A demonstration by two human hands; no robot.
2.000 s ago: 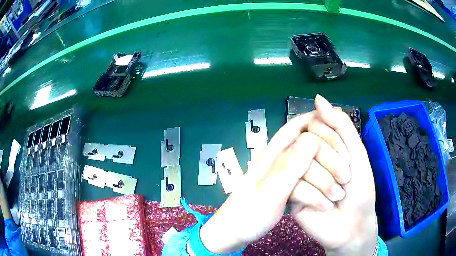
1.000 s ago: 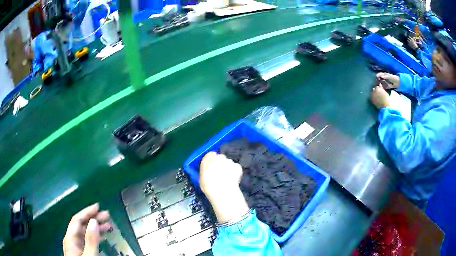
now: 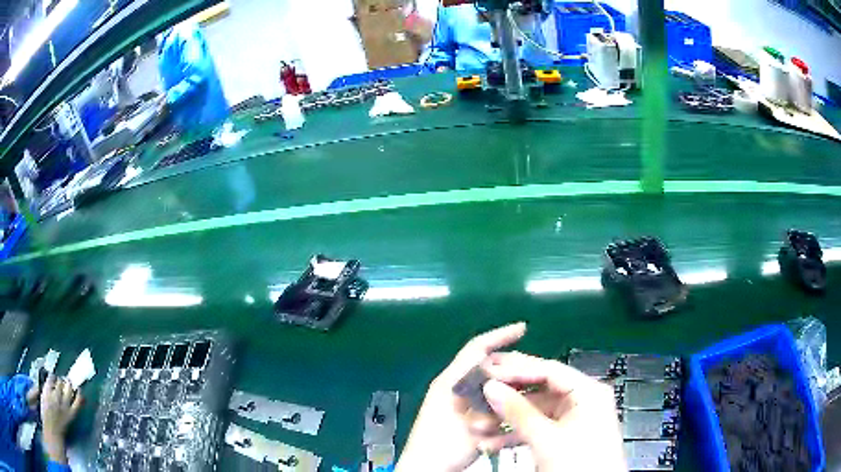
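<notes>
My left hand [image 3: 452, 406] and my right hand [image 3: 558, 410] are together at the lower middle. A small dark pad [image 3: 473, 385] is between them at the fingertips; which hand bears it more is hard to tell. Flat silver metal plates [image 3: 277, 412] with black hook-like marks lie to the left, and another plate [image 3: 380, 420] lies nearer my left hand. Stacked plates [image 3: 645, 396] stand just right of my right hand. A blue parts bin [image 3: 705, 392] holds a heap of dark pads [image 3: 761, 406].
Black housings lie along the green belt: one at left [image 3: 321, 293], one at right [image 3: 644, 275], one far right [image 3: 804, 260]. A clear blister tray [image 3: 161, 406] is at lower left beside a neighbouring worker's hand [image 3: 61, 410]. A green post [image 3: 653, 101] rises at back.
The view has swung back left and up from the bin. My right hand has left the bin and met my left hand, with a dark pad now between them.
</notes>
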